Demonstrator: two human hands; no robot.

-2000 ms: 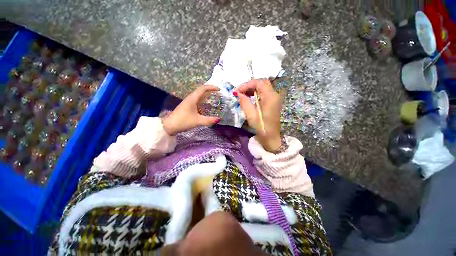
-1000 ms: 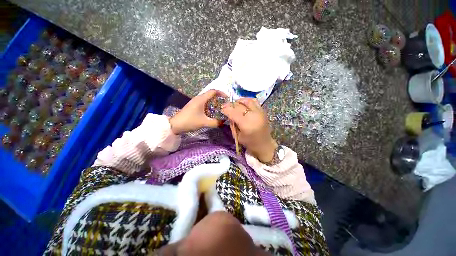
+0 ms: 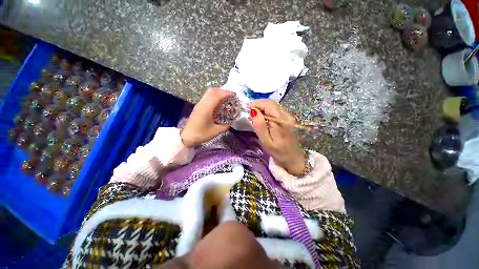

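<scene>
My left hand (image 3: pixel 204 119) holds a glittery multicolour decorative ball (image 3: pixel 227 111) between thumb and fingers, in front of my lap at the counter's edge. My right hand (image 3: pixel 276 131) holds a thin pale wooden brush (image 3: pixel 286 122), its handle pointing right. My right fingertips are close to the ball's right side; whether they touch it, or hold a tiny piece, is too small to tell. The round white dish (image 3: pixel 262 73) lies on a crumpled white sheet (image 3: pixel 283 31) with blue stains, just beyond my hands.
A pile of small clear pieces (image 3: pixel 357 100) lies on the speckled counter (image 3: pixel 205 37). A blue crate (image 3: pixel 100 131) full of balls is at the left. Loose balls (image 3: pixel 415 35), a white cup (image 3: pixel 456 69), a yellow item (image 3: pixel 453 109) and a dark shiny container (image 3: pixel 445 148) are at the right.
The brush has turned from pointing towards my lap to lying sideways in my right hand. My right fingers have moved slightly away from the ball. The ball remains in my left hand.
</scene>
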